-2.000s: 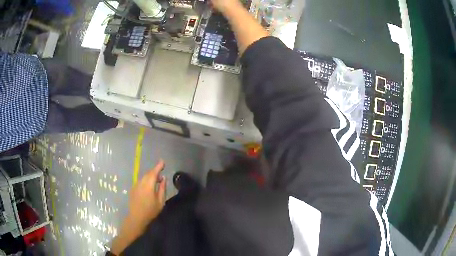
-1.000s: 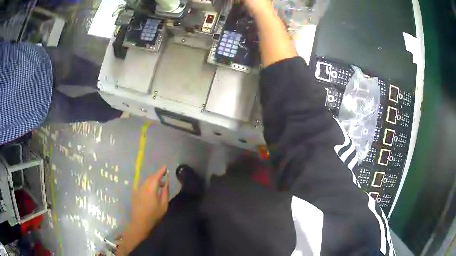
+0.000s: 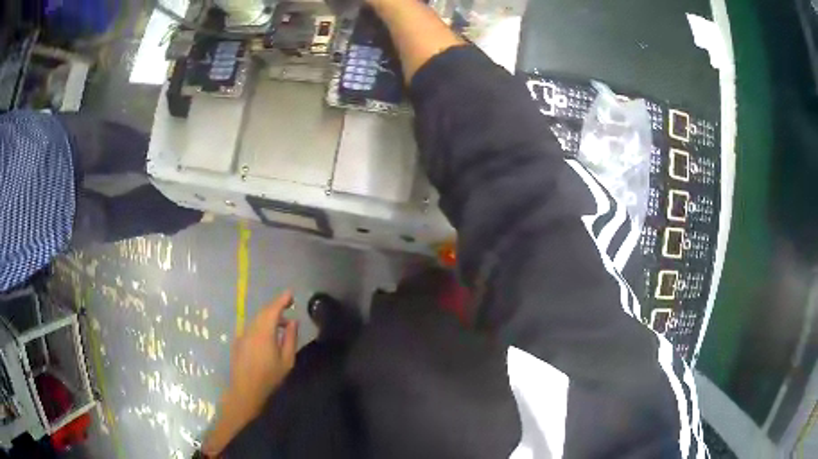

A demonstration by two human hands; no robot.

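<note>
A white-grey machine (image 3: 291, 125) stands in front of me with two dark fixtures. The left fixture (image 3: 203, 79) and the right fixture (image 3: 381, 100) each hold a part with a grid of pale squares, the left part (image 3: 225, 61) and the right part (image 3: 361, 70). My right arm reaches over the right fixture; my right hand (image 3: 384, 5) is at the top edge, its fingers cut off, so what it holds is hidden. My left hand (image 3: 265, 345) hangs low over the floor, thumb and fingers apart, with nothing seen in it.
Black trays (image 3: 679, 166) with gold square outlines lie on the green bench (image 3: 619, 40) at right, with a crumpled clear bag (image 3: 614, 148) on them. A red button (image 3: 448, 252) sits at the machine's front corner. Another person's checked sleeve (image 3: 34, 193) is at left.
The view shifted right and down, then back left and up. My right hand stays at the top edge beyond the right fixture. My left hand stays low and empty. The grid parts remain in their fixtures.
</note>
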